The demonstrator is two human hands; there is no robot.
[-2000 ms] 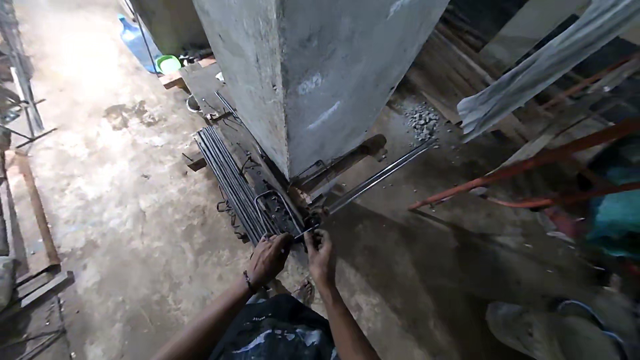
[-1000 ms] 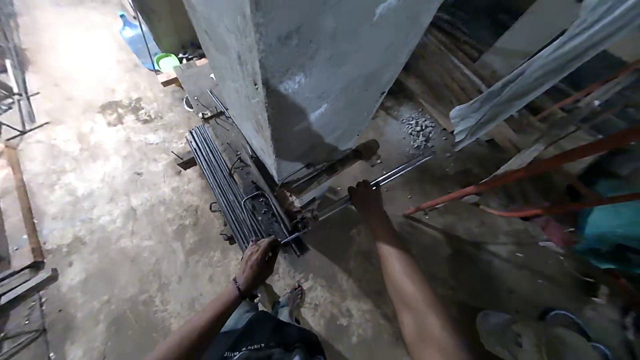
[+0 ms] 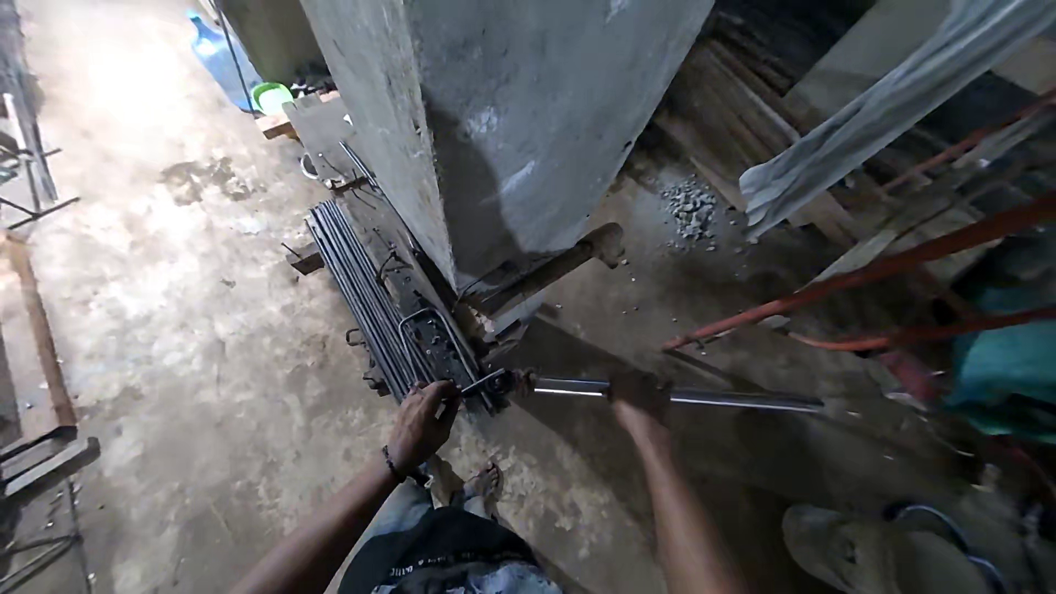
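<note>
My right hand [image 3: 639, 396] is closed around a long shiny metal bar [image 3: 742, 400] that reaches out to the right from the bending spot at the bench's near end. My left hand [image 3: 429, 412] grips the end of a thin steel rod [image 3: 483, 383] at that same spot. A bent steel rod [image 3: 404, 330] lies on the dark work board [image 3: 441, 342] just beyond my left hand. Beside the board, on its left, a bundle of straight steel rods [image 3: 355, 280] runs away from me. My fingers partly hide the near end of the bundle.
A concrete column [image 3: 511, 124] rises right behind the board. Red metal bars [image 3: 866, 276] slant in from the right, near a pile of gravel [image 3: 691, 210]. A blue water bottle [image 3: 221, 62] and a green bowl [image 3: 271, 97] stand at the upper left. Wood and metal pieces [image 3: 49, 466] lie at the left.
Two seconds ago both hands were close together at the board. My right hand then took hold of the long bar, which has since swung toward me. My left hand stays near the board's end.
</note>
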